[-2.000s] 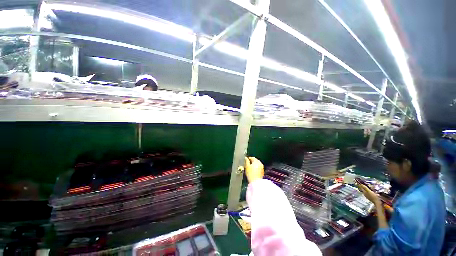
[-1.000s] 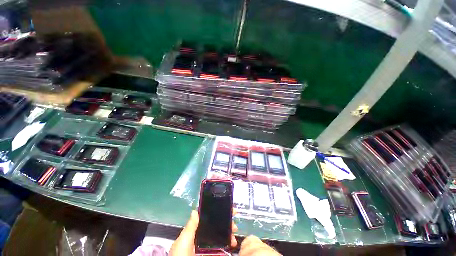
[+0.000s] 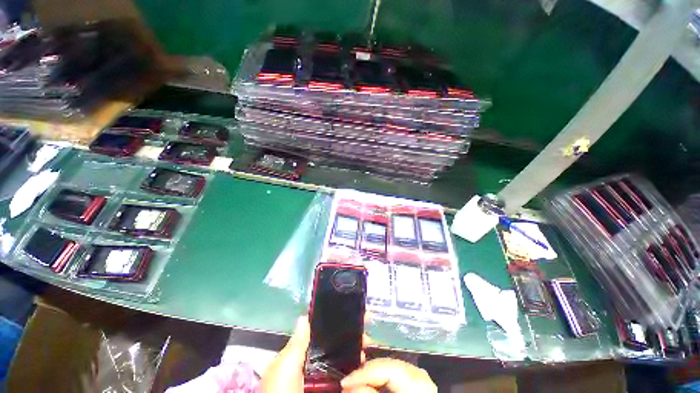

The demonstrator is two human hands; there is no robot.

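My left hand (image 3: 288,364) holds a black phone with a red edge (image 3: 336,318) upright at the bottom centre, in front of the bench edge. My right hand (image 3: 390,376) is at the phone's lower right, its fingers at the lower end over a shiny, film-like patch; whether they pinch anything is unclear. Both hands are cut off by the lower edge. Behind the phone lies the panel sheet (image 3: 389,259), white and red with pale windows, partly hidden by the phone. Clear plastic film (image 3: 295,253) lies at its left.
A blister tray with phones (image 3: 165,249) lies left. Stacked blister trays (image 3: 353,127) stand at the rear. A white bottle (image 3: 474,220), a blue pen (image 3: 528,232), a crumpled white cloth (image 3: 493,308) and a tilted blister tray (image 3: 606,261) are right. A pale post (image 3: 591,115) rises behind.
The view has swung down from the shelf and post to the bench. My right hand, earlier raised at the post, is now at the phone's lower end, further over it than one second ago.
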